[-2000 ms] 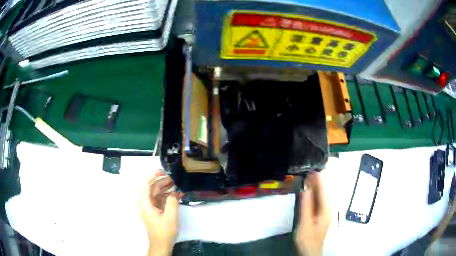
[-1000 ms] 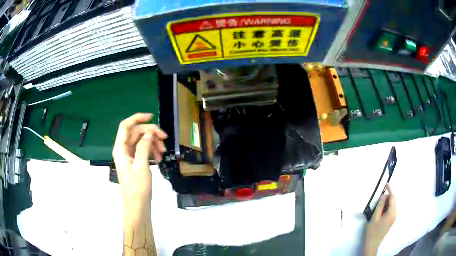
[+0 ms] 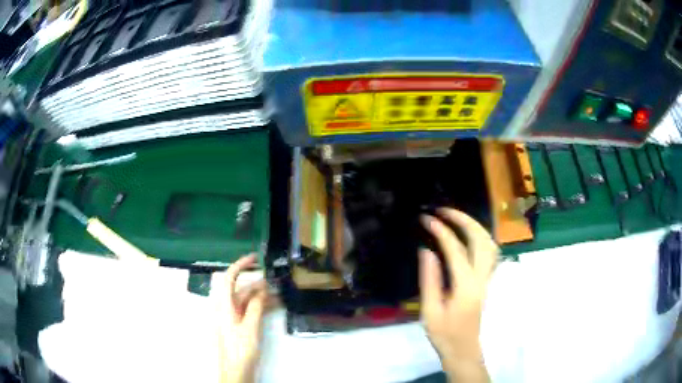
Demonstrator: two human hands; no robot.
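Observation:
My right hand [image 3: 462,288] is over the shiny black lining [image 3: 389,224] in the press opening, fingers apart, blurred. No part shows in it, though a black one could be hard to see there. My left hand [image 3: 245,318] is at the press's front left corner, fingers curled; the blur hides whether it touches or holds anything. The tan-gold fixture plate [image 3: 312,213] stands upright at the left of the opening. The blue press head [image 3: 404,45] with its warning label hangs above. The metal pressing block is not clearly visible.
Orange-tan fixture block [image 3: 508,194] right of the opening. Black frames [image 3: 587,176] in a row on the green mat. Yellow-handled tool [image 3: 116,241] and dark parts [image 3: 243,217] at left. Tray stack [image 3: 157,86] behind left. Thick black housing [image 3: 669,271] at the right edge.
My right hand has moved left from the white sheet to the press opening; the black frame it held is no longer distinguishable. My left hand has lowered to the press corner. The view has shifted.

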